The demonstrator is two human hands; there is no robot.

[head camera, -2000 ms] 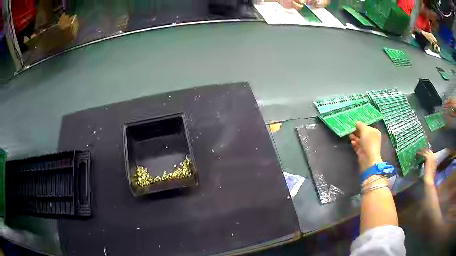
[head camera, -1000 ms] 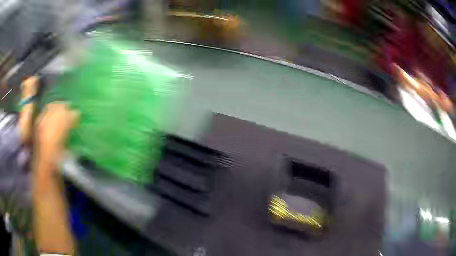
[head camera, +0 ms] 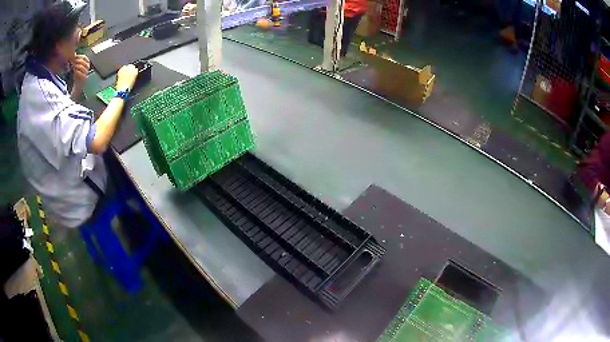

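Observation:
A green PCB panel [head camera: 438, 315] lies or is held over the near part of the black parts bin [head camera: 471, 286] at the lower right and is cut off by the bottom edge. It hides any brass parts in the bin. Several green PCB panels [head camera: 207, 130] stand upright, close together, in the far end of the black slotted rack [head camera: 287, 230]. The rack's nearer slots hold no panels. Neither my left hand nor my right hand is in view. What holds the panel, if anything, cannot be seen.
The rack's near end rests on the black mat [head camera: 394, 234], on the grey-green bench [head camera: 321, 143]. A seated worker [head camera: 60, 140] at the upper left reaches to a small black box [head camera: 142, 72]. A white post [head camera: 209, 37] stands behind the panels. A sleeve [head camera: 596, 170] shows at the right edge.
The view has swung left to the rack and the neighbouring worker. The blurred hand near the upright panels has left the picture. A green panel now shows over the bin.

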